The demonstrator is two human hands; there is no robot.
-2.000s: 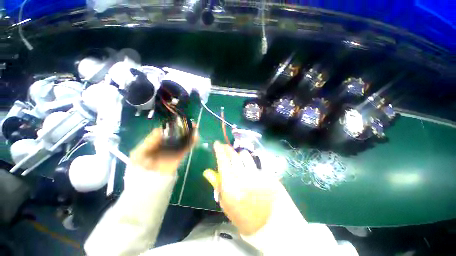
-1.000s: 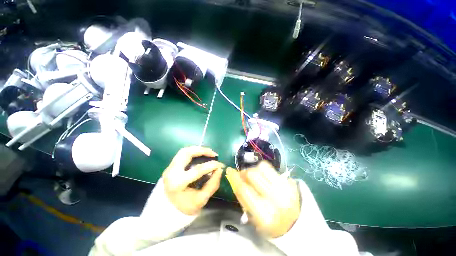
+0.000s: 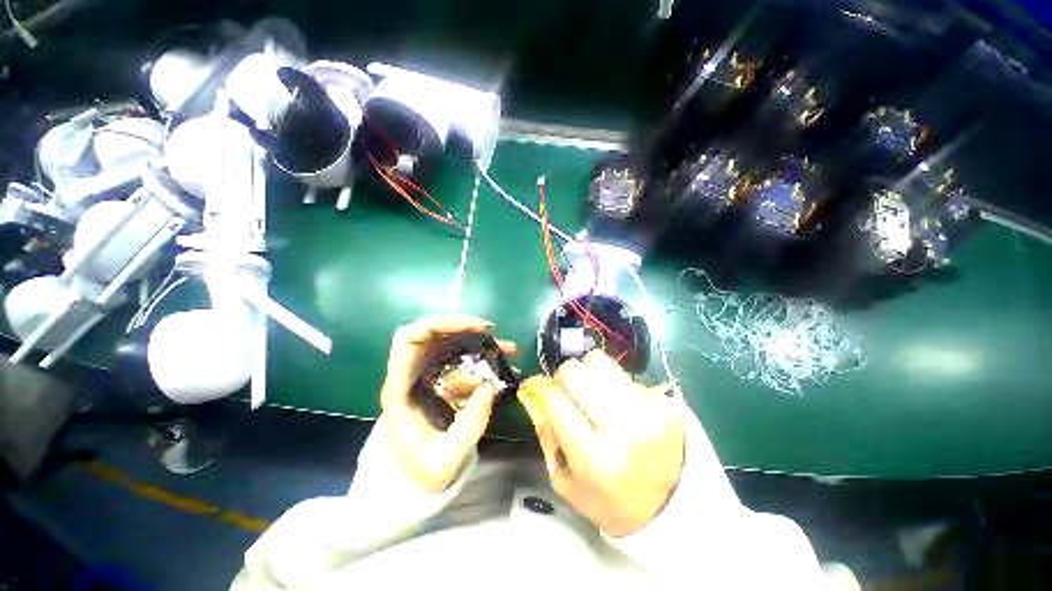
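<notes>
My left hand [image 3: 418, 416] holds a dark round camera module [image 3: 467, 375] with its circuit-board side facing up. Right of it on the green mat, a white camera housing [image 3: 658, 335] stands with its open black round end up and a small white part inside. Red and orange wires [image 3: 550, 248] come out of it, one end lying towards the back. My right hand [image 3: 617, 444] is at the housing's near edge, fingers bent together, fingertips close to the module. Whether they pinch something is hidden. A white tail cable [image 3: 508, 196] runs from behind the housing to the back left.
White camera bodies [image 3: 202, 358] are piled at left. Two open housings [image 3: 302, 121] lie at back left, one with red wires. Several camera modules [image 3: 784, 202] stand on a dark surface at upper right. Tangled pale strands [image 3: 784, 341] lie right of the housing.
My left hand has moved from the back-left housing towards me with the module, now turned board side up. My right hand has shifted nearer the body, uncovering the housing's open end.
</notes>
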